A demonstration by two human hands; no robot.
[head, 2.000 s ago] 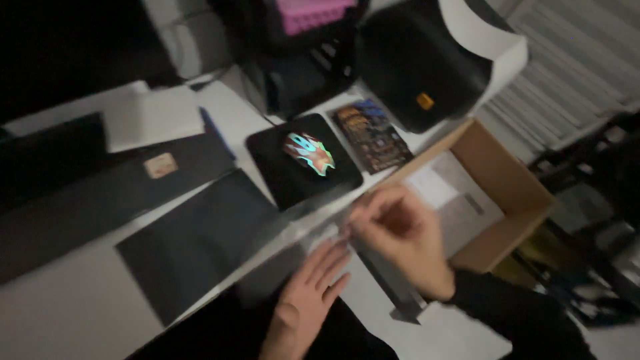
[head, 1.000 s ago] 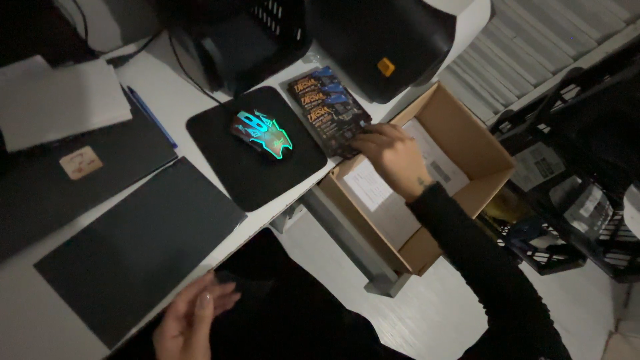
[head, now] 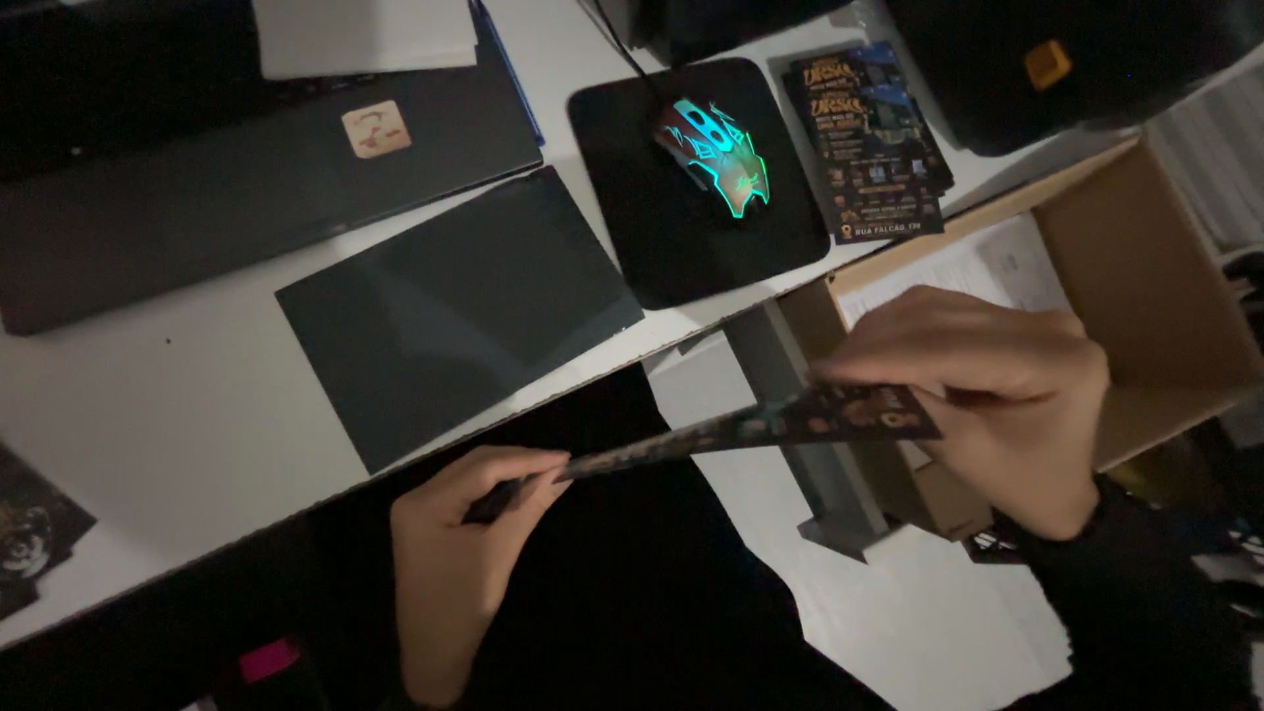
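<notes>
A dark printed flyer is stretched between my two hands over my lap, seen nearly edge-on and slightly twisted. My left hand pinches one end between thumb and fingertips. At the other end, beside the open cardboard box, my right hand grips it. A fanned stack of similar printed flyers lies on the desk, right of the black mouse pad. Left of the pad is a plain dark sheet, lying flat near the desk edge.
The cardboard box holds white printed paper. On the pad sits a lit computer mouse. A dark keyboard rest or case bearing a sticker lies at the left, with white paper above. More printed flyers lie at the far left.
My right hand was at the flyer stack one second ago; it has moved off toward my lap with a flyer. My left hand, empty then, now pinches the flyer's other end.
</notes>
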